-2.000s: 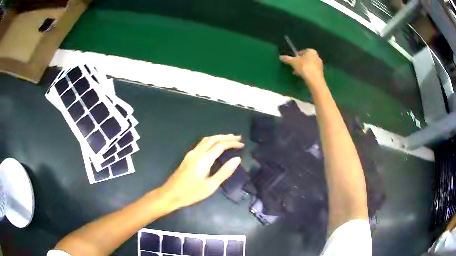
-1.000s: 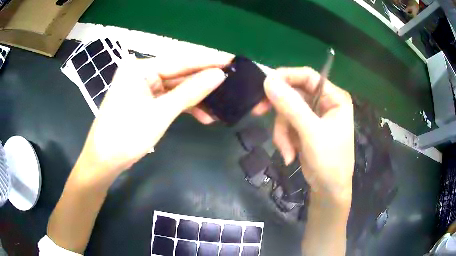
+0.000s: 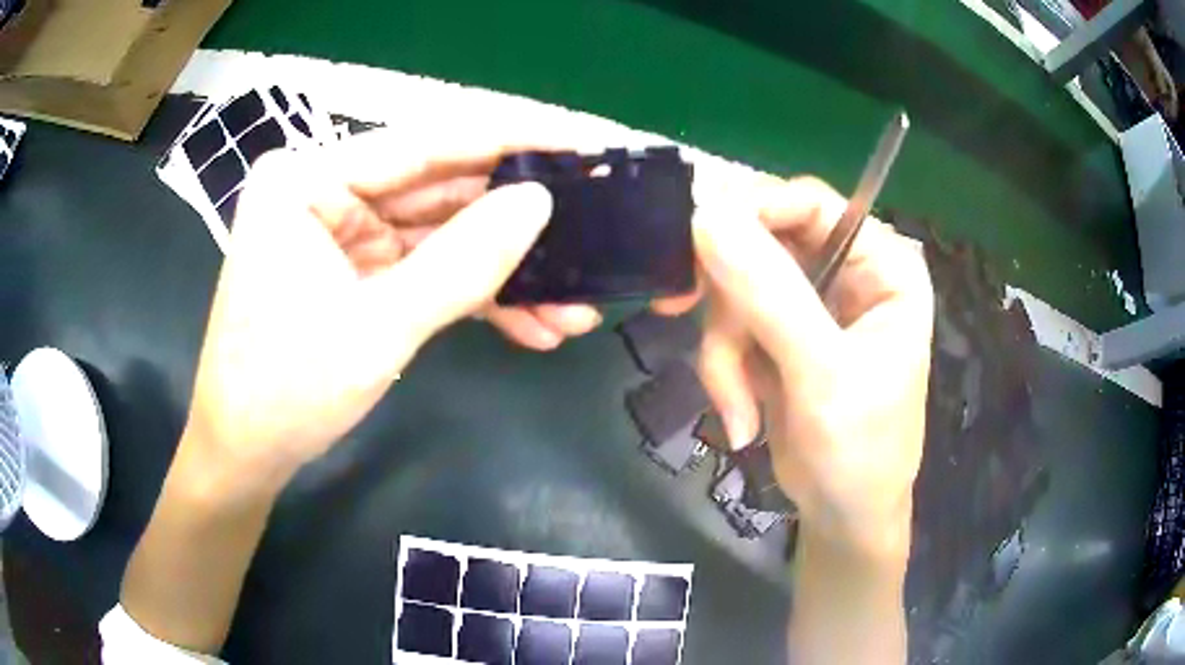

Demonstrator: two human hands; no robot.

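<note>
A black plastic part (image 3: 604,234) is held up in front of me, its notched edge at the top. My left hand (image 3: 351,279) grips its left side, thumb on the face. My right hand (image 3: 812,312) touches its right edge with the fingertips and also holds silver tweezers (image 3: 868,195), tip pointing up and away from the part. A white sticker sheet (image 3: 539,608) with two rows of dark squares lies on the bench below. The heap of black parts (image 3: 968,429) is partly hidden behind my right hand and forearm.
Several loose black parts (image 3: 669,400) lie between my hands. Spare sticker sheets (image 3: 234,146) are at upper left, partly behind my left hand. A white fan base (image 3: 65,442) is at the left edge. Brown cardboard (image 3: 98,65) is at the far left corner. The green conveyor (image 3: 520,65) runs behind.
My right hand has come back from the conveyor to the part, which my left hand has raised off the bench. In the last second the part has turned from slanted to nearly level.
</note>
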